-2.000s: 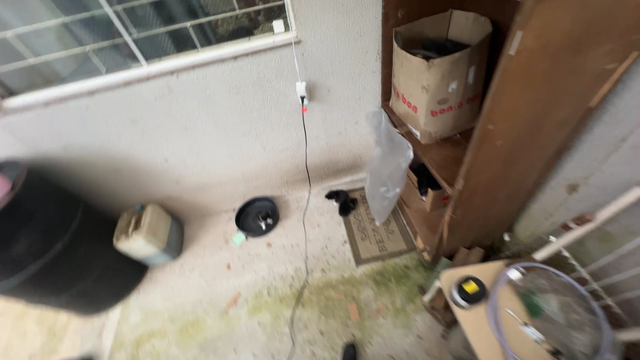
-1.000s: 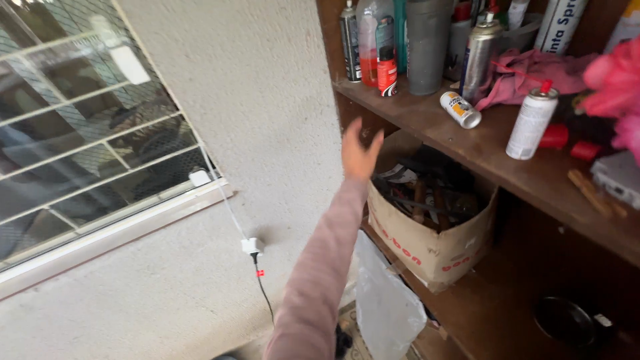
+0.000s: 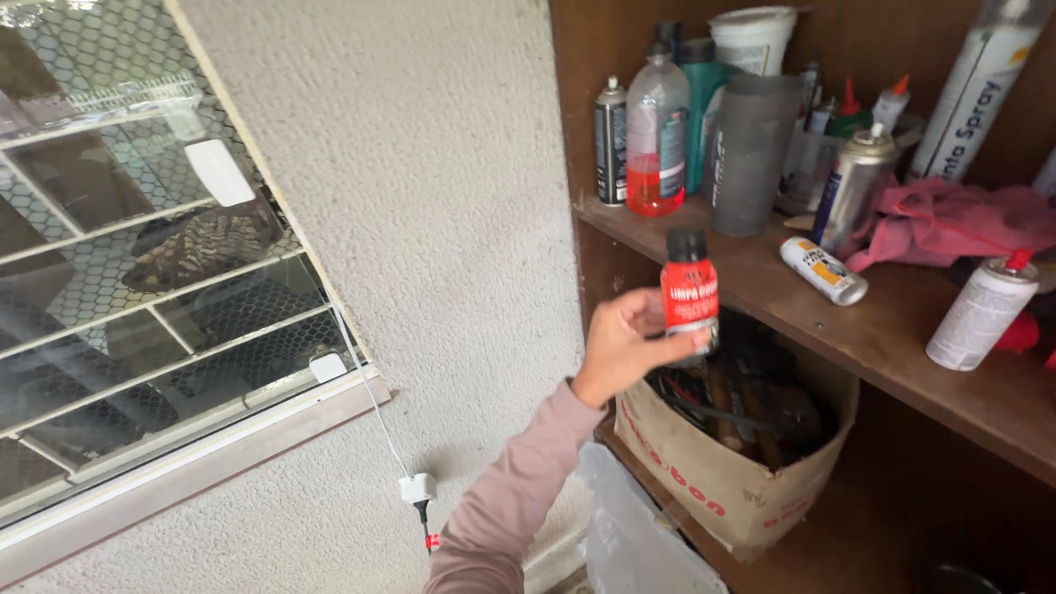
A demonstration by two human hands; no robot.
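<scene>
My left hand (image 3: 639, 342) holds a small red bottle with a black cap (image 3: 691, 293) upright between thumb and fingers, in front of the shelf edge. Below it stands an open cardboard box (image 3: 701, 478) with wooden-handled tools and dark items inside. On the shelf behind the bottle are a clear plastic bottle with red liquid (image 3: 657, 148), a dark spray can (image 3: 611, 144) and a grey plastic cup (image 3: 752, 157). My right hand is not in view.
The brown wooden shelf (image 3: 817, 326) also holds a lying small can (image 3: 823, 270), a silver spray can (image 3: 854, 190), a white spray can (image 3: 982, 313) and a pink cloth (image 3: 957, 223). A plastic sheet (image 3: 639, 528) hangs below; a plugged-in adapter (image 3: 417, 488) is on the wall.
The red bottle stood on the shelf one second ago, with my left hand empty below it. My left hand now holds the bottle off the shelf. The view has moved closer to the shelves.
</scene>
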